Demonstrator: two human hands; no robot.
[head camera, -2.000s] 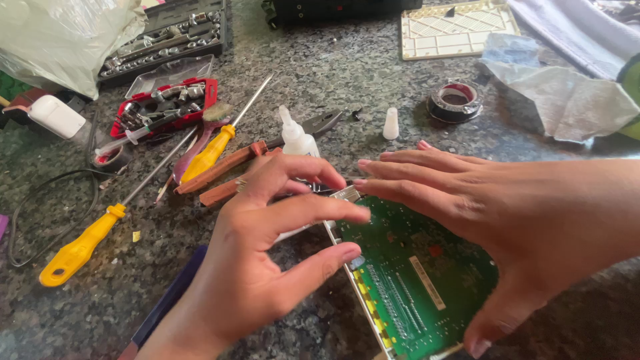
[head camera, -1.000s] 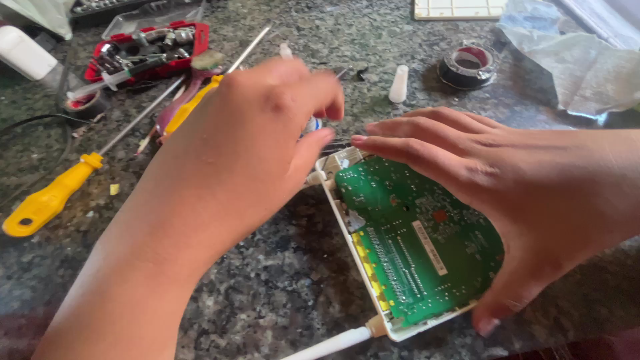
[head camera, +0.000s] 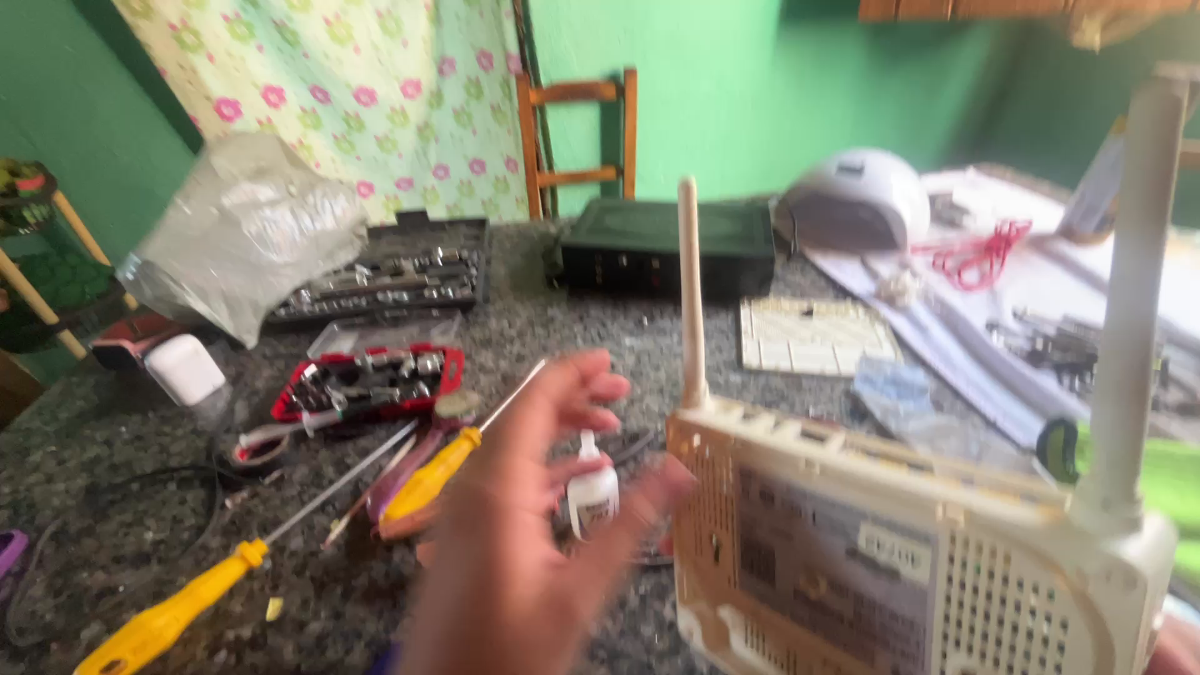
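A white plastic router casing (head camera: 844, 544) is raised and tilted at the right, its vented, labelled outer side facing me and two antennas upright on its top edge. My right hand (head camera: 1179, 637) holds it at the lower right corner, mostly hidden behind it. Blurred and holding nothing, my left hand (head camera: 534, 525) is spread just left of the casing. Behind its fingers stands a small white dropper bottle (head camera: 592, 497). Two screwdrivers with yellow handles (head camera: 169, 609) lie to the left. The circuit board is out of sight in this view.
A red socket case (head camera: 370, 380), a black socket set (head camera: 403, 272) and a plastic bag (head camera: 253, 225) are at the back left. A black box (head camera: 667, 246) and a white vented panel (head camera: 816, 336) lie beyond the casing. A white dome-shaped device (head camera: 858, 202) stands at the back right.
The casing, earlier on the countertop with its green board facing up, is now lifted and turned to show its outer side. My left hand has opened out beside it. The view has swung upward.
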